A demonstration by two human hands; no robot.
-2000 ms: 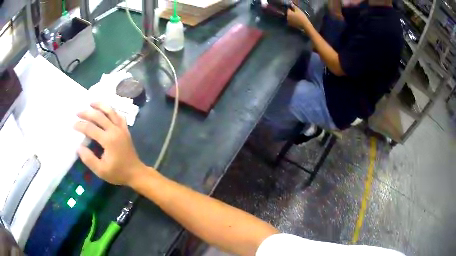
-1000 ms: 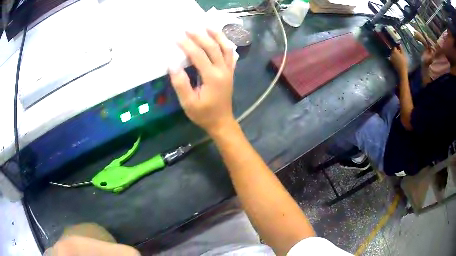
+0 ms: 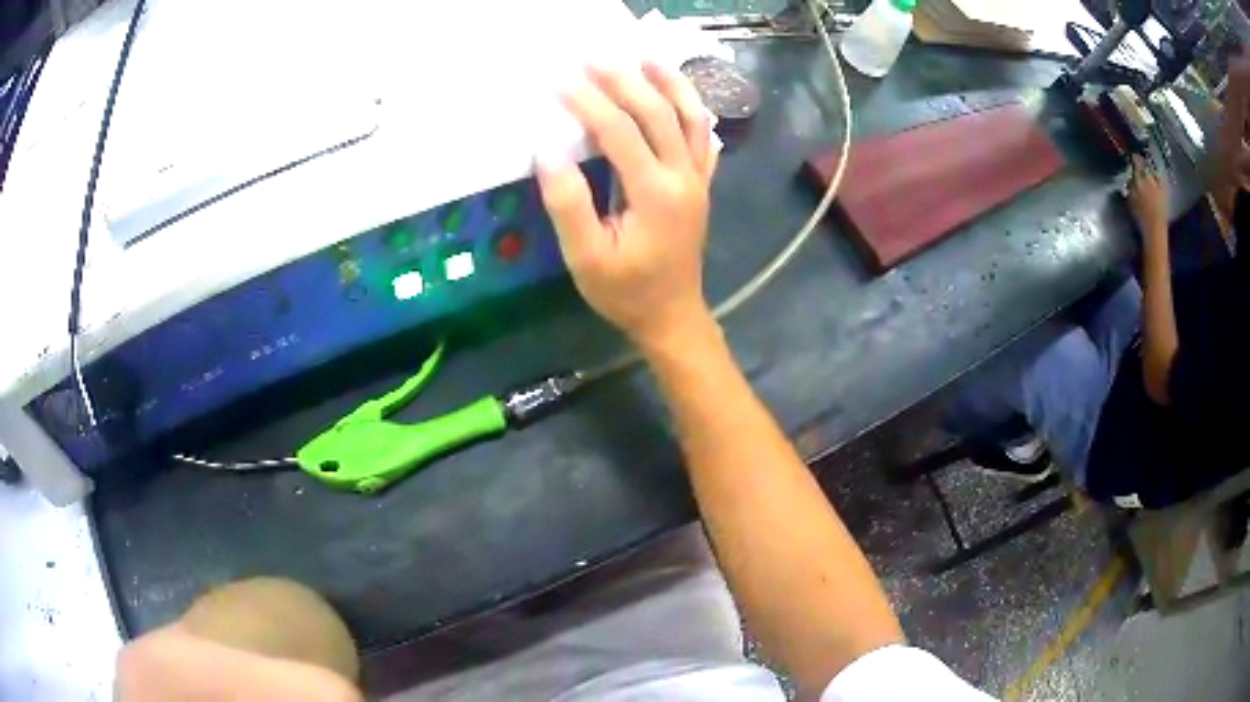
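Observation:
My right hand (image 3: 633,206) rests palm down over the right front corner of the white machine (image 3: 452,76), fingers on its top edge and thumb apart. I see nothing held in it; what lies under the palm is hidden. The blue front panel (image 3: 219,343) has two lit white-green buttons (image 3: 433,276) and a red button (image 3: 510,246). The green air gun (image 3: 398,446) lies on the dark mat before the panel. A blurred skin-coloured shape (image 3: 240,651), likely my left hand, is cut off at the bottom left; its grip cannot be made out.
A pale hose (image 3: 823,206) curves from the gun's coupling past my right hand. A red-brown board (image 3: 932,178) lies to the right. A grey-brown disc (image 3: 722,88) and a squeeze bottle (image 3: 877,39) stand behind. A seated person (image 3: 1179,357) works at the far right.
The view has swung right to left, bringing the whole air gun and more of the machine in. The blurred shape at bottom left has appeared. My right hand stays at the machine's corner.

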